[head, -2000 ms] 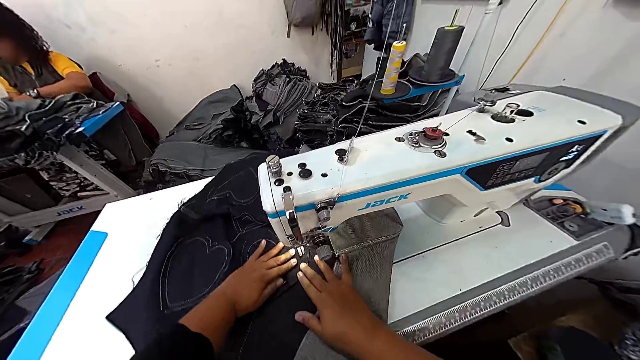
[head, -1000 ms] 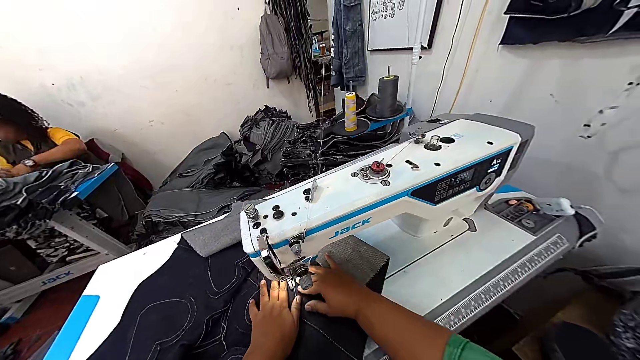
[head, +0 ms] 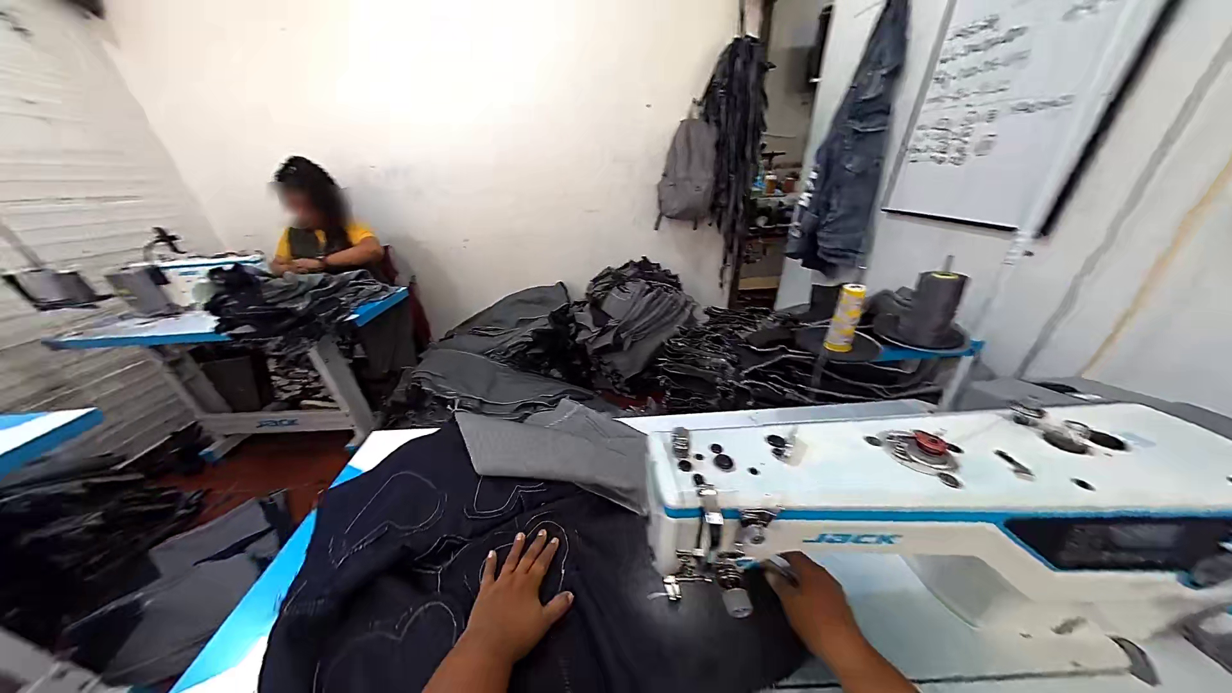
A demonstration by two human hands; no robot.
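Note:
Dark denim cloth (head: 385,577) with pale stitched curved outlines covers the table left of and beneath the needle area of a white Jack sewing machine (head: 924,481). My left hand (head: 517,597) lies flat on this cloth with its fingers spread. Right of the presser foot area, my right hand (head: 808,602) is at the machine head, its fingertips at a small, blurred, shiny item by the needle bar; whether it grips that item or the cloth is unclear. A folded grey denim piece (head: 558,448) rests on the dark cloth behind the machine head.
Piles of grey and black denim (head: 626,327) lie beyond the table. Behind the machine stand a yellow thread cone (head: 845,318) and a dark thread cone (head: 936,308). At the back left, a person (head: 327,226) sits at another sewing table (head: 183,330). Denim scraps (head: 183,577) lie on the floor.
The grey denim has moved from beside the needle to behind the machine head. My left hand has moved left, away from the needle, and now lies spread. The view has swung left.

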